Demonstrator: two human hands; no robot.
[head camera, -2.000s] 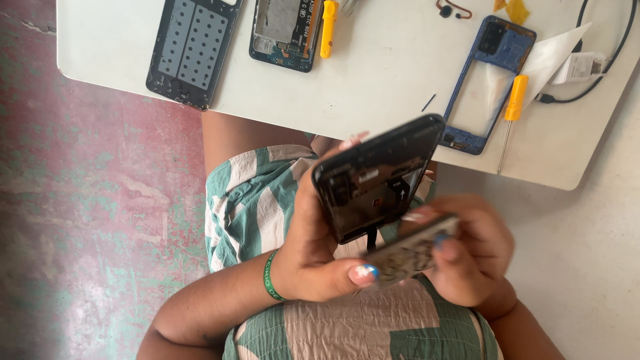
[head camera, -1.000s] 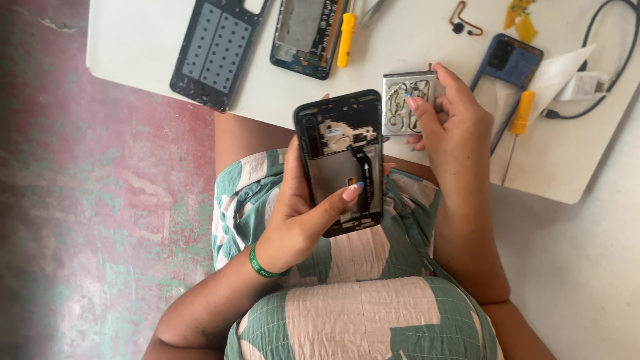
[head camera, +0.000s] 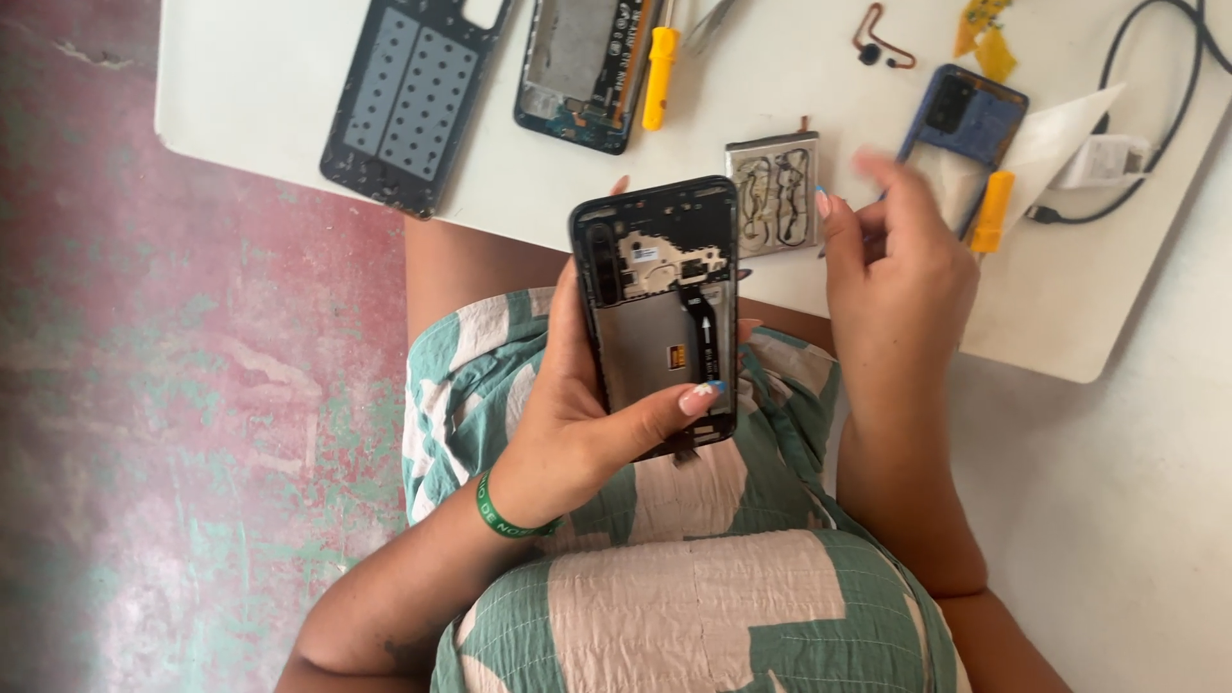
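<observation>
My left hand (head camera: 577, 433) holds an opened smartphone (head camera: 635, 356) above my lap, thumb across its lower end. The phone's inside faces me, with a black flex cable (head camera: 705, 332) along its right part and an uncovered metal bay beside it. A silvery phone battery (head camera: 773, 195) with wavy dark adhesive lines lies on the white table's near edge, just right of the phone's top. My right hand (head camera: 900, 245), partly blurred, is raised just right of the battery, fingers apart and with nothing seen in it.
On the white table (head camera: 250, 106) lie a dark phone back cover (head camera: 409, 101), another opened phone (head camera: 582, 72), a yellow-handled screwdriver (head camera: 660, 79), a small flex cable (head camera: 871, 48), a blue phone frame (head camera: 972, 115), a second yellow handle (head camera: 992, 212), a white adapter (head camera: 1102, 161) and a black cable (head camera: 1193, 87).
My right hand has let go of the battery and moved right of it. Two seconds ago both hands were together, with the battery held close to the phone. My left hand still holds the phone.
</observation>
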